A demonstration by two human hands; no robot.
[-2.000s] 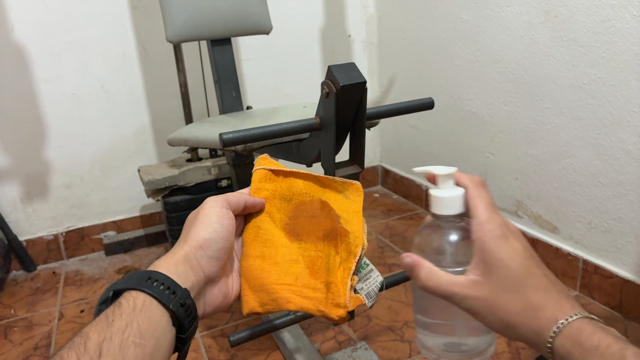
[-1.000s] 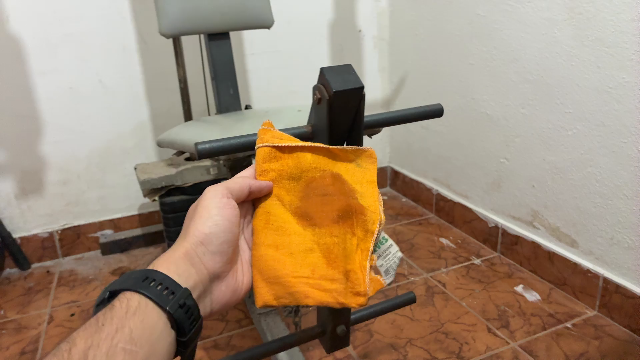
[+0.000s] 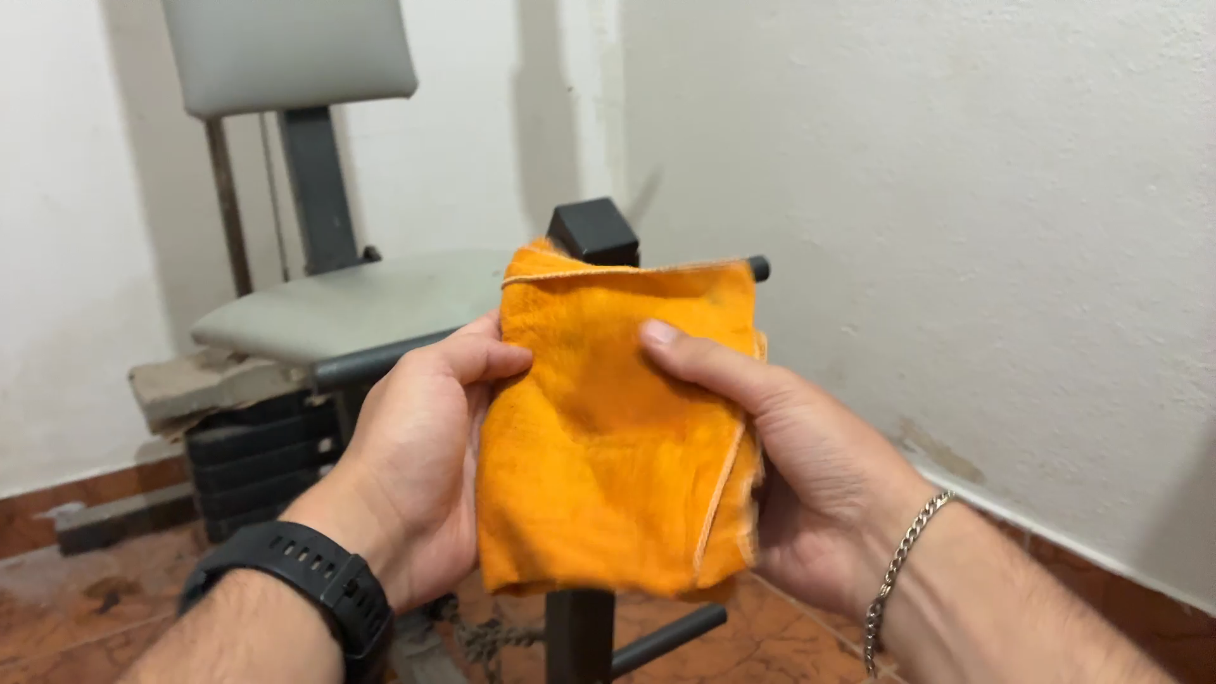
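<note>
A folded orange cloth (image 3: 608,456) with a darker damp-looking patch is held up in the middle of the view, in front of the exercise machine. My left hand (image 3: 418,437) grips its left edge, thumb on the front face and fingers behind. On the right edge, my right hand (image 3: 807,456) holds it too, its thumb lying across the front near the patch. The fingers of both hands are mostly hidden behind the cloth. A black watch is on my left wrist and a chain bracelet on my right.
Behind the cloth stands an exercise machine with a grey padded seat (image 3: 351,299), a grey backrest (image 3: 294,52), a black metal post (image 3: 594,231) and a lower bar (image 3: 670,641). Black weight plates (image 3: 256,465) are stacked left of it. White walls meet behind, above a reddish tiled floor.
My right hand held a clear pump bottle two seconds ago and was out of view one second ago. Now it grips the cloth's right side, and the bottle is out of view.
</note>
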